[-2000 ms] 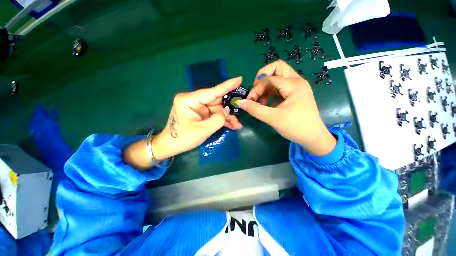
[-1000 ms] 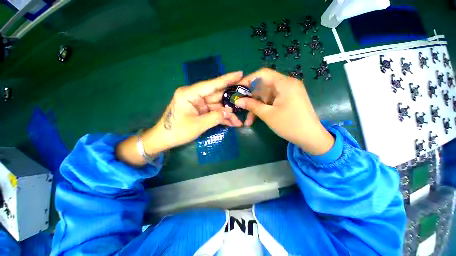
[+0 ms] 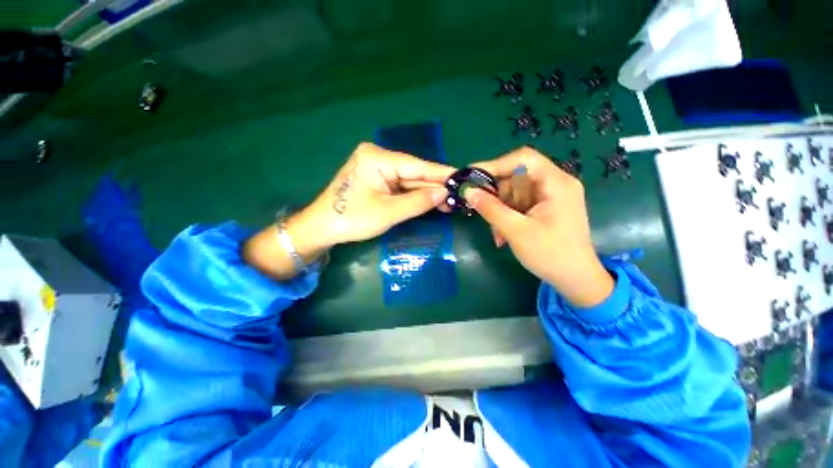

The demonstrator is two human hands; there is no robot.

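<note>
A small round black housing (image 3: 469,186) with a greenish inside is held between both hands, above the green belt. My left hand (image 3: 388,194) grips its left edge between thumb and fingers. My right hand (image 3: 534,206) holds its right side, with the thumb on its face. The right fingers behind the housing are partly hidden. A blue carrier sheet (image 3: 418,274) lies on the belt below and behind the hands, with a bright glare on it.
Rows of black flex parts (image 3: 565,121) lie on the green belt and on a white sheet (image 3: 680,233) at right. A white wipe (image 3: 687,41) and dark blue sheet (image 3: 735,92) are upper right. A grey-white box (image 3: 78,320) stands left. Two small dark units lie far left.
The hands and the surroundings have shifted right and slightly down in view. My left fingers have closed in from around the housing to pinch its edge. Both hands still hold it.
</note>
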